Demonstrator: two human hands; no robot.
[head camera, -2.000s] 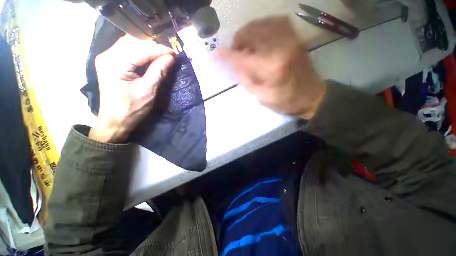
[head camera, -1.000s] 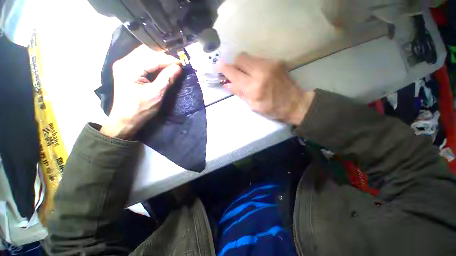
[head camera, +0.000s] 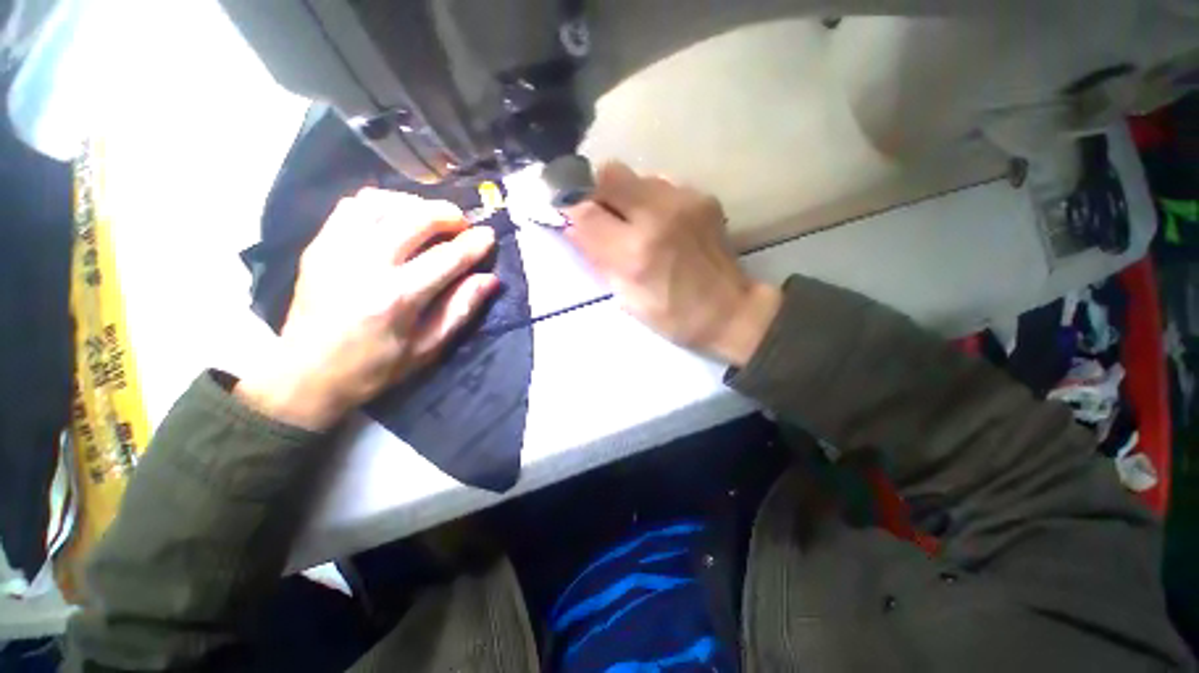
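Observation:
A dark fabric piece lies on the machine bed, its upper part by the needle area with a yellow spot. My left hand lies on the fabric and holds it down, fingertips just below the needle area. My right hand is right of the needle area, fingers curled beside the round grey knob. Silvery blades of the thread snips show faintly at its fingertips; the handle is hidden in the hand.
The sewing machine head spans the top. Yellow tape with black characters runs down the left, beside dark fabric. At right are a red basket and fabric scraps.
The snips left the bed at upper right; my right hand took them and moved left to the needle area. My left fingers have spread flatter over the fabric. The head view shifted.

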